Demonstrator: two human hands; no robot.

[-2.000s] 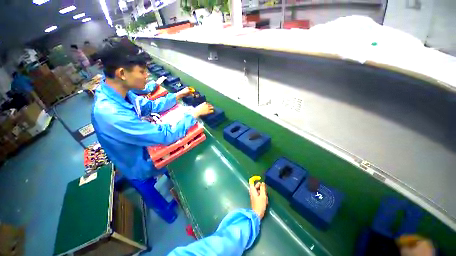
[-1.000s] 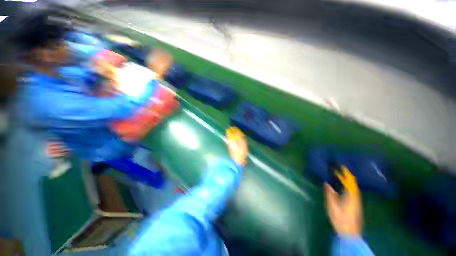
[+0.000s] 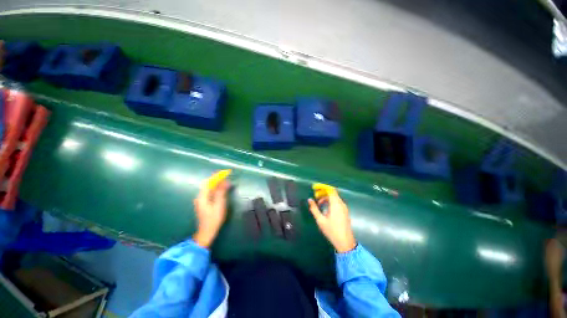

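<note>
Several small black blocks [image 3: 275, 218] lie in a loose group on the glossy green worktop in front of me. My left hand [image 3: 212, 208] is just left of them, held above the worktop, with a yellow finger cot, fingers apart and empty. My right hand [image 3: 331, 214] is to their right, also with a yellow finger cot, fingers apart and empty. Beyond the blocks, a blue box with a slotted insert [image 3: 273, 138] stands against a printed blue box half [image 3: 318, 131] with a dark piece on its right side.
More blue boxes stand along the green conveyor belt [image 3: 239, 74], to the left [image 3: 199, 112] and right; one at the right [image 3: 367, 152] has its insert panel hinged up. Red trays [image 3: 25, 146] are at the left edge. Another person's arm [image 3: 554, 273] shows at the right edge.
The view has swung right and down to the worktop. Both my hands are now either side of the black blocks; my right hand has moved away from the boxes on the belt.
</note>
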